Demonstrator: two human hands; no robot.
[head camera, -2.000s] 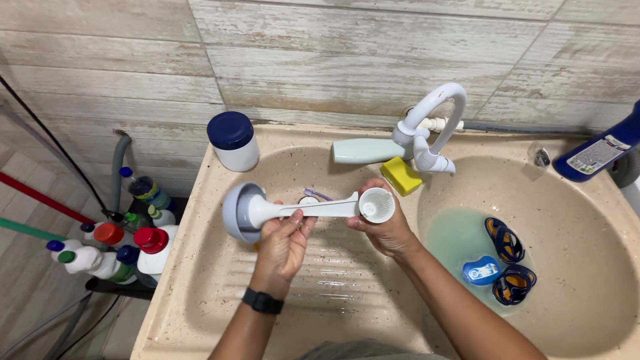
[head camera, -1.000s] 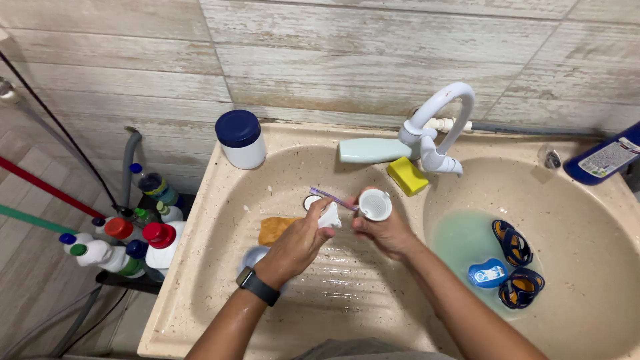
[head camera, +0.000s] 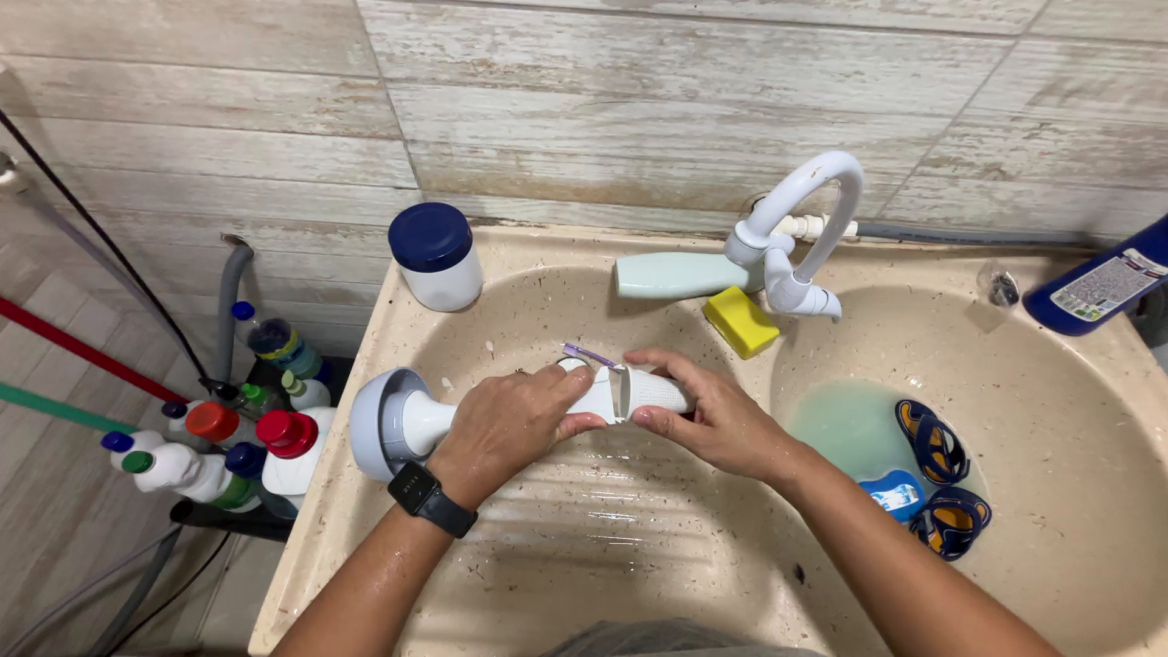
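Note:
Over the ribbed left basin of the sink, my left hand (head camera: 511, 415) grips a white plastic shaft whose wide grey-and-white round head (head camera: 388, 424) sticks out past my wrist. My right hand (head camera: 712, 415) holds a small white perforated plastic cup (head camera: 652, 394) on its side. The cup's rim meets the end of the white piece (head camera: 593, 397); whether they are joined I cannot tell. Just behind them shows a thin purple stick-like item (head camera: 591, 354), its lower end hidden. A yellow sponge (head camera: 741, 322) lies beyond my right hand, near the faucet.
A pale green bottle (head camera: 680, 276) lies by the white faucet (head camera: 785, 237). A white jar with blue lid (head camera: 436, 257) stands at the back left corner. Children's sandals (head camera: 949, 522) and a blue item (head camera: 894, 495) sit in cloudy water at right. A blue bottle (head camera: 1100, 278) leans there; cleaning bottles (head camera: 201, 470) crowd the left.
My hands have brought the cup and the white piece together, with the cup turned onto its side. The round head, low by my left wrist one second ago, now points left.

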